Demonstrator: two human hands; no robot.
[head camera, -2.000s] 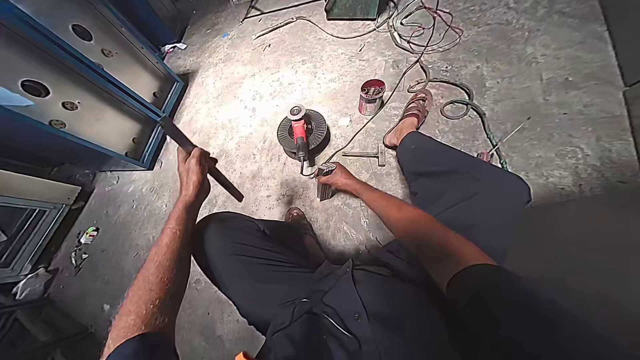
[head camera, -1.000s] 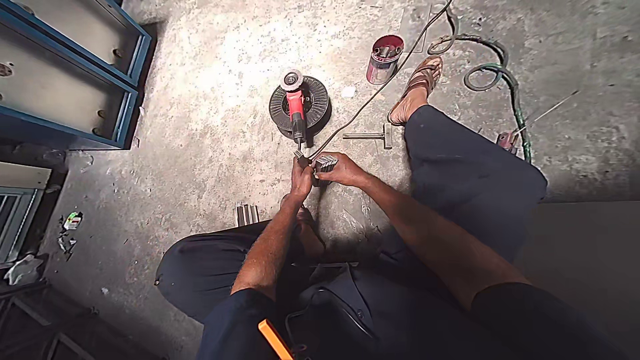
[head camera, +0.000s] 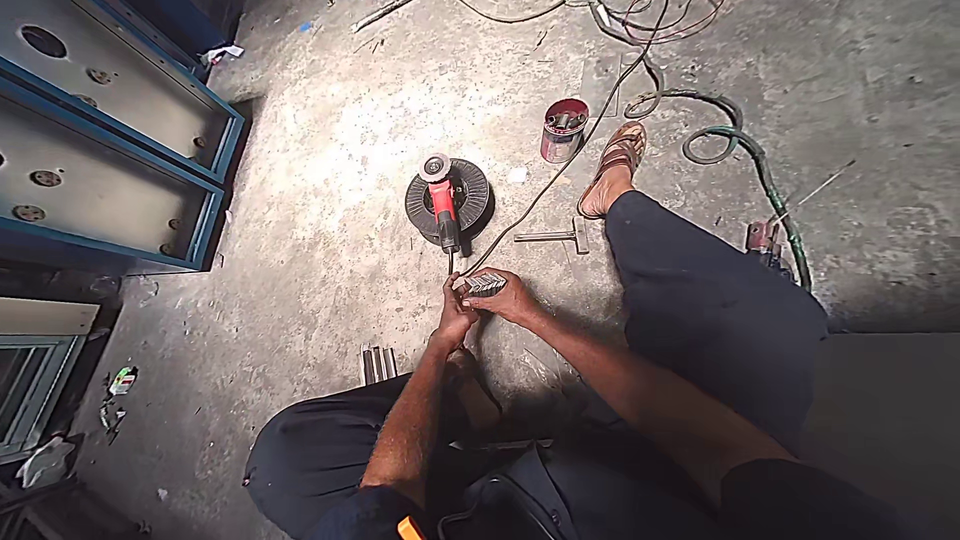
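Note:
My right hand (head camera: 508, 297) is closed around a bundle of short metal pieces (head camera: 486, 283), their ends facing up. My left hand (head camera: 454, 313) meets it from the left, fingers at the bundle's side; whether it grips a piece is hidden. Just beyond both hands, a red and black angle grinder (head camera: 444, 202) rests on a black ribbed spool (head camera: 474, 196), its disc pointing away from me and its cord running down toward my hands. A metal hammer (head camera: 551, 236) lies on the floor to the right. More metal pieces (head camera: 377, 364) lie by my left knee.
A red-rimmed can (head camera: 562, 139) holding metal parts stands near my sandalled foot (head camera: 616, 169). Hoses and cables (head camera: 757, 161) curl at the upper right, with a welding clamp or similar tool (head camera: 761, 238) below. Blue-framed metal panels (head camera: 105, 180) stand at the left; a cable crosses the floor.
Two seconds ago my left hand held a long dark flat bar out to the left; it is no longer in that hand, which has come in beside my right hand. The bundle stays in my right hand.

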